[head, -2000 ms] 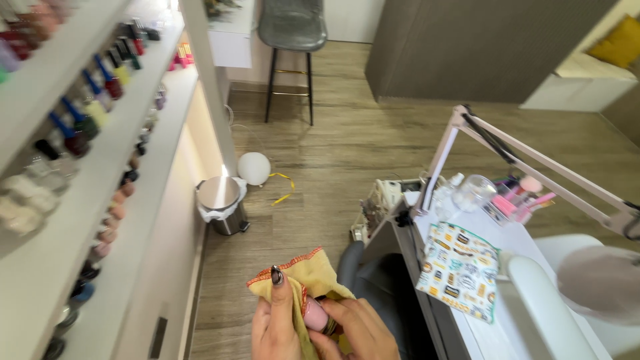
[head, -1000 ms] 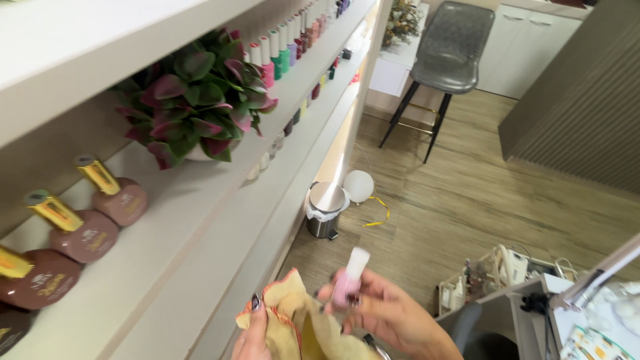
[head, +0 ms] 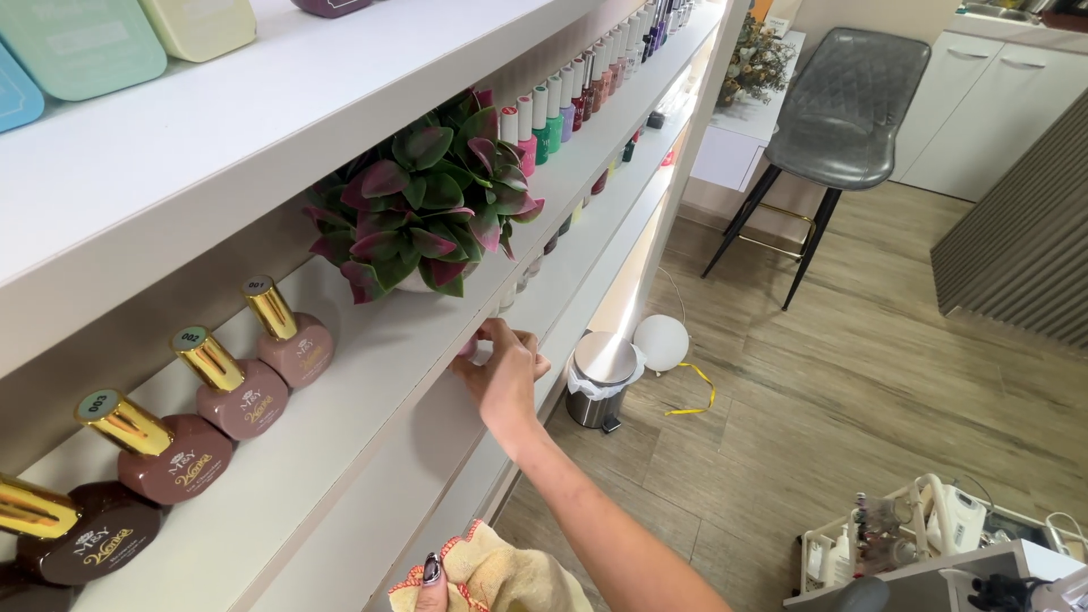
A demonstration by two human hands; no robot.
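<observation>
My right hand (head: 508, 378) reaches in at the lower shelf, below the potted plant (head: 425, 204), its fingers around a pink nail polish bottle (head: 468, 347) that is mostly hidden by the shelf edge and the fingers. At the bottom edge, my left hand (head: 432, 586) holds a yellow cloth (head: 501, 571) with red stitched edging; only the thumb with a dark, glossy nail shows. On the shelf above stand brown-toned polish bottles (head: 174, 459) with gold caps, and behind the plant runs a row of colored polish bottles (head: 554, 119) with pale caps.
White shelf boards (head: 357, 425) run along the left. A metal pedal bin (head: 599, 382) stands on the floor beside a white balloon (head: 660, 342) with yellow ribbon. Farther back is a grey bar stool (head: 850, 119). A white cart (head: 901, 527) with supplies is at the lower right.
My right hand has moved away from the cloth to the lower shelf with the pink bottle, which both hands held close together at first. The view has swung toward the shelves.
</observation>
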